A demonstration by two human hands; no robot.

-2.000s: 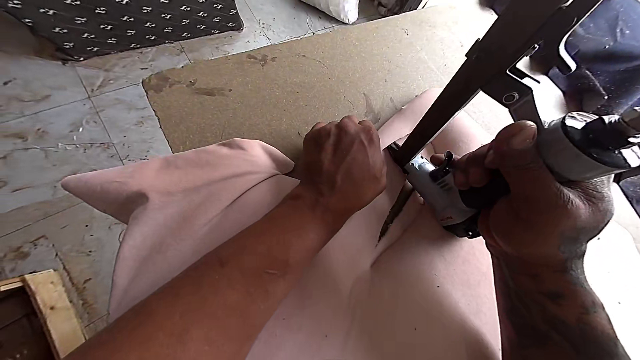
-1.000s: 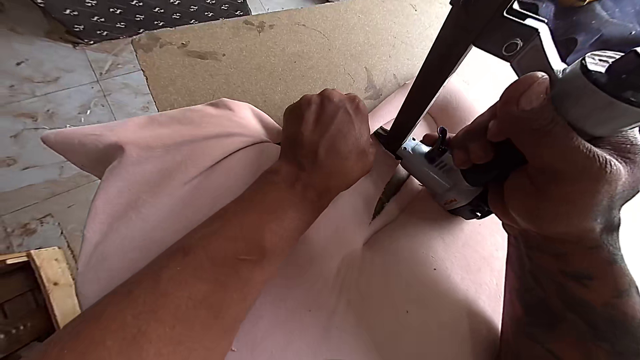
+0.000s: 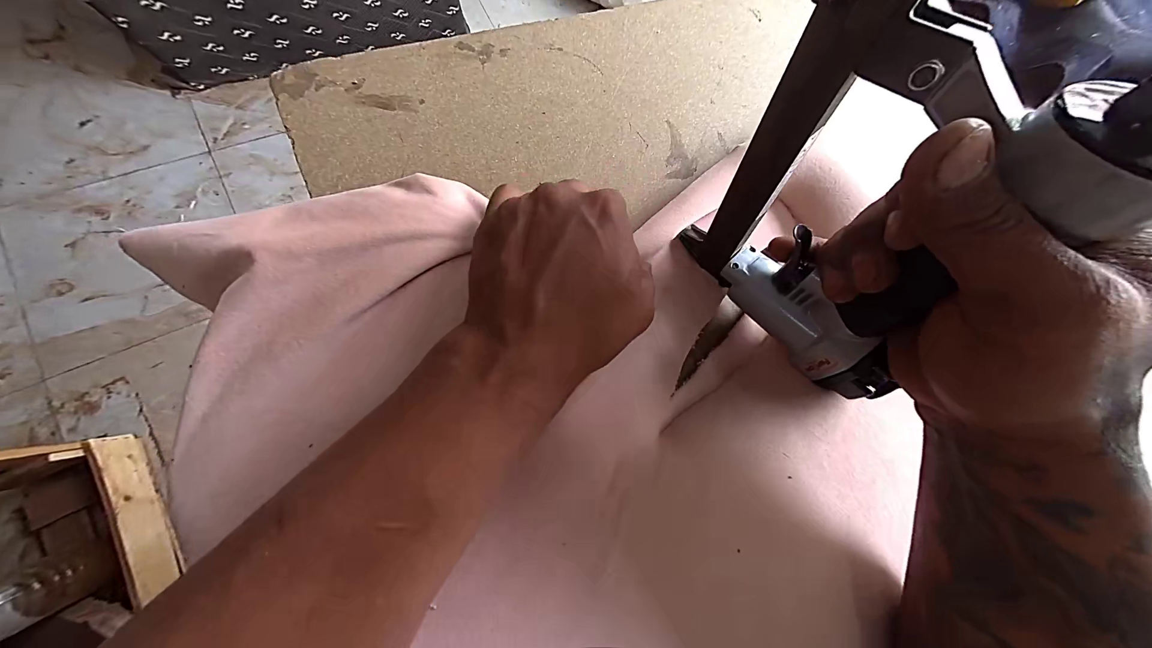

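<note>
Pink upholstery fabric point(image 3: 774, 522) spreads over a padded piece and rises in a loose, pointed flap at the left. My left hand point(image 3: 560, 279) is a fist closed on a bunched part of this fabric, near the middle. In my right hand point(image 3: 1008, 261) is a pneumatic staple gun point(image 3: 801, 315), gripped by its black handle. The gun's nose rests at the fabric just right of my left fist, its long dark magazine slanting up to the right. A narrow dark gap shows in the fabric below the nose. The fingertips of my left hand are hidden.
Behind the fabric lies a brown fibreboard panel point(image 3: 504, 99) with stains. A dark patterned box or cloth point(image 3: 297, 36) is at the upper left, above stained floor tiles point(image 3: 99, 207). At the lower left stands a wooden frame point(image 3: 135, 513). Dark blue material point(image 3: 1080, 36) shows at the upper right.
Both hands keep their places on the fabric and the staple gun. The view has shifted slightly closer, and the gun's tilt looks nearly the same.
</note>
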